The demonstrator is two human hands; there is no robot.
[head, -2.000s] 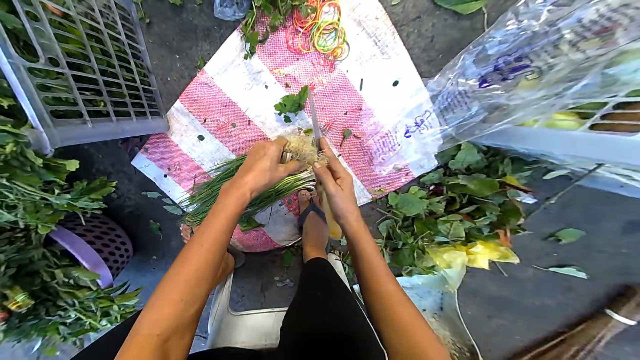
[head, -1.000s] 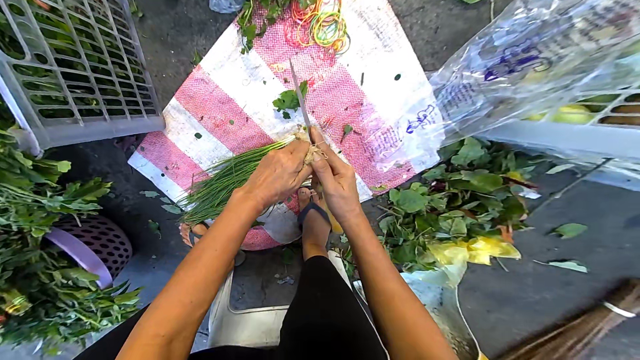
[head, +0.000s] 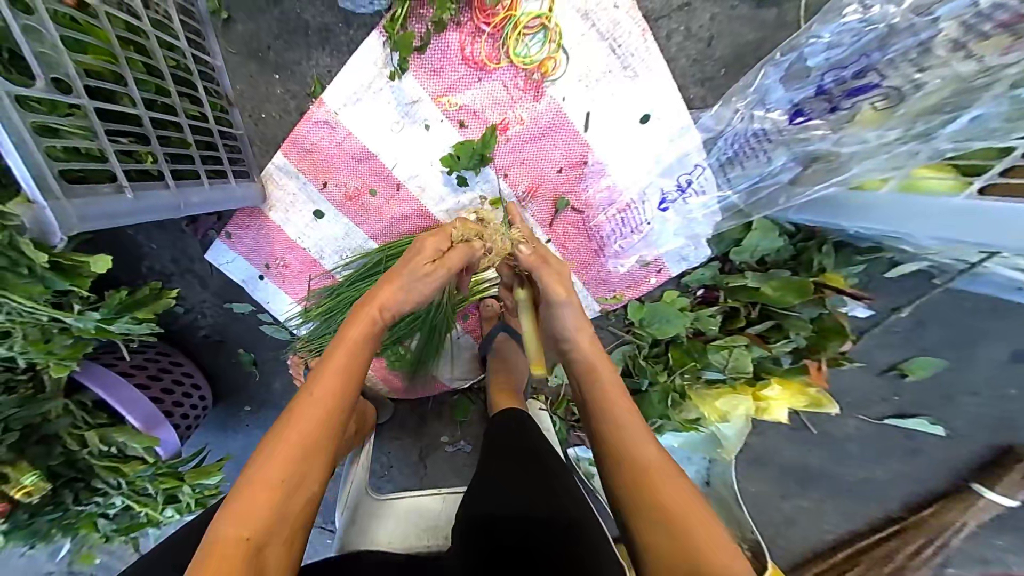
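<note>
A bunch of thin green-leaved alliums [head: 400,312], like scallions or chives, lies across my lap area, its pale stems and tangled roots [head: 490,238] at the middle. My left hand [head: 436,264] grips the bunch near the root end, with the leaves hanging down and left. My right hand [head: 544,276] is closed around a knife with a yellowish handle [head: 529,332]; its narrow blade [head: 500,186] points away from me beside the roots. Part of the blade is hidden by the roots and fingers. Below them is a red-and-white striped woven sheet [head: 360,192].
Rubber bands [head: 532,40] and loose leaves [head: 470,154] lie on the sheet. A grey plastic crate [head: 160,204] of greens stands left, above a purple basket [head: 132,408]. Right are a leaf heap [head: 720,320], clear plastic film [head: 800,112] and a pale crate [head: 904,220].
The knife blade stood higher and more exposed above my hands one second ago; it now sits lower, beside the roots. The root tangle shows more between my hands.
</note>
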